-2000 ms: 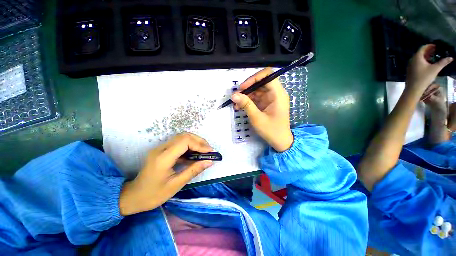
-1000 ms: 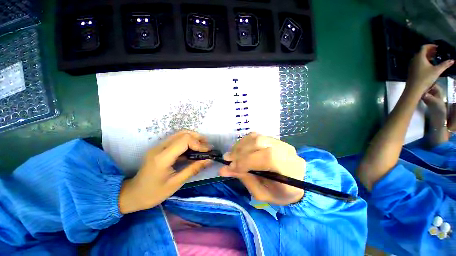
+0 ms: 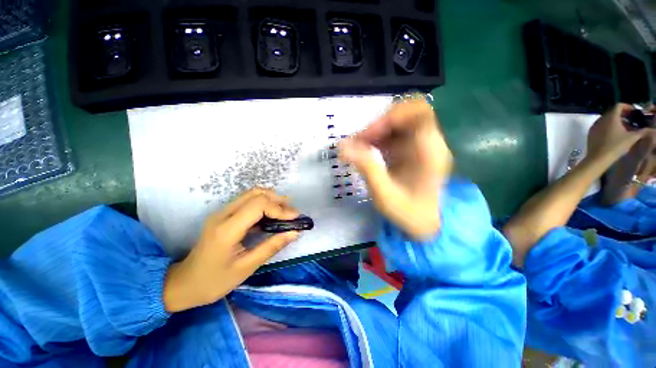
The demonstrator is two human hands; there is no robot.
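Observation:
My left hand point(image 3: 224, 248) holds a black housing point(image 3: 289, 224) edge-on between thumb and fingers over the lower part of the white paper sheet point(image 3: 162, 144). My right hand point(image 3: 406, 162) is blurred above the paper's right side, its fingertips by the columns of small dark buttons point(image 3: 338, 176). The slim black tool cannot be made out in it. Tiny grey loose parts point(image 3: 252, 169) lie scattered on the middle of the paper, to the left of the buttons.
A black foam tray point(image 3: 216, 93) with several housings stands behind the paper. Stacked clear blister trays point(image 3: 32, 136) are at the far left. Another clear blister tray is mostly hidden behind my right hand. At right, a co-worker's hands point(image 3: 611, 133) hold a dark part near another black tray point(image 3: 572, 72).
My right hand has moved up and away from the housing, back over the buttons. My left hand still holds the housing in about the same place. The co-worker's raised hand has come down.

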